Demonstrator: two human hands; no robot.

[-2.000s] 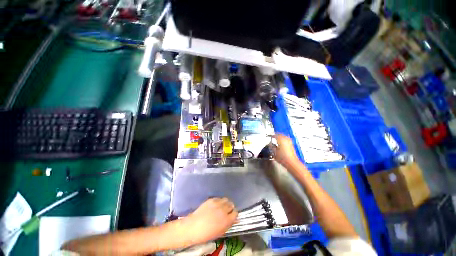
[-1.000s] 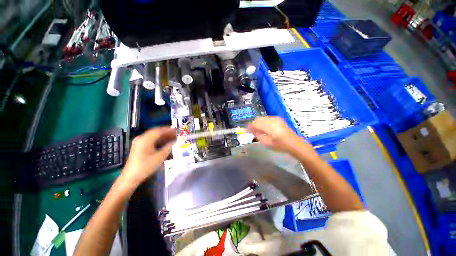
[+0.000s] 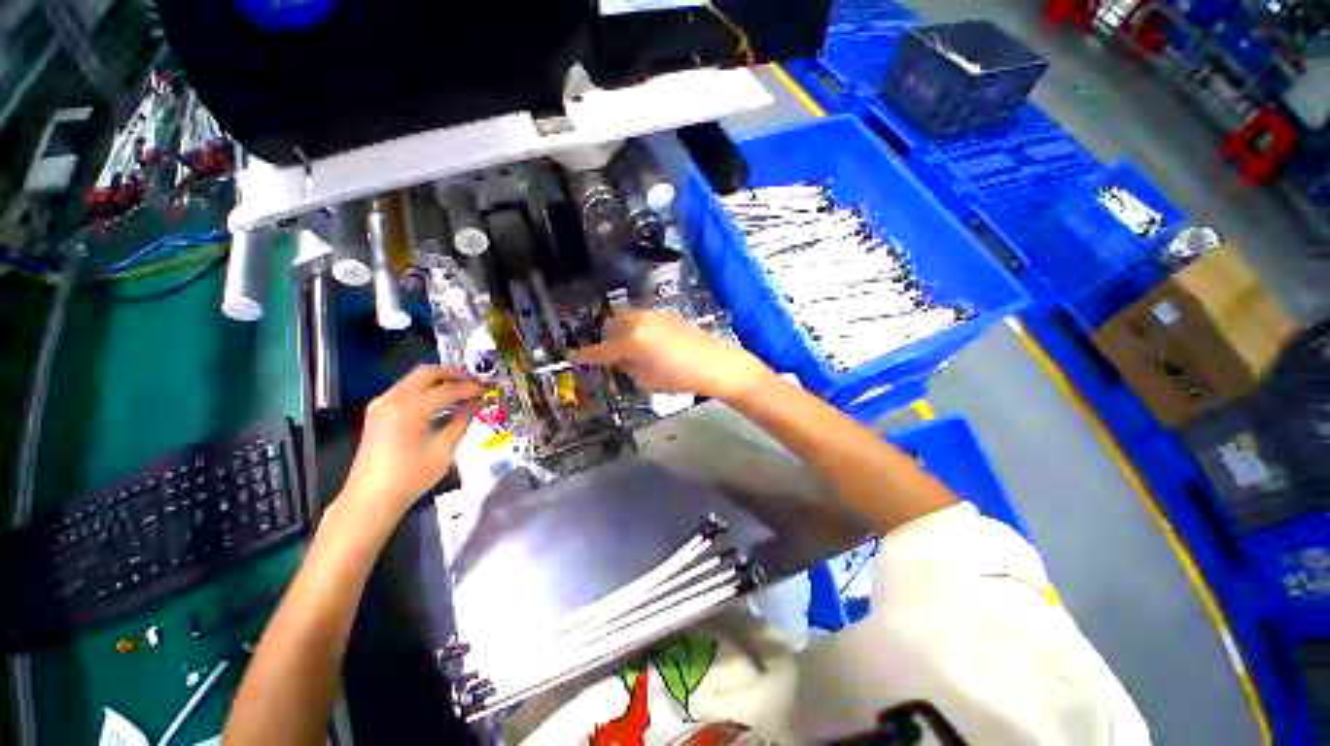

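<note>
A white cable assembly [image 3: 554,367] lies across the wire labelling machine [image 3: 547,423], partly hidden by the mechanism. My left hand [image 3: 416,430] pinches near its left end, though the fingertip contact is blurred. My right hand [image 3: 664,353] has its fingers on the right end. Several white cables with dark ends [image 3: 613,619] lie side by side on the metal work plate [image 3: 511,542] near my lap.
A blue parts bin [image 3: 934,270] full of white cables stands right of the machine, with a lower blue bin [image 3: 951,449] beneath. White-barred guide rollers [image 3: 350,248] stand behind the mechanism. A keyboard [image 3: 175,517] lies on the green bench at left. A cardboard box stands far right.
Both hands have brought the cable down into the mechanism, and my right hand has moved closer to my left. The view has shifted; the cables on the plate lie as before.
</note>
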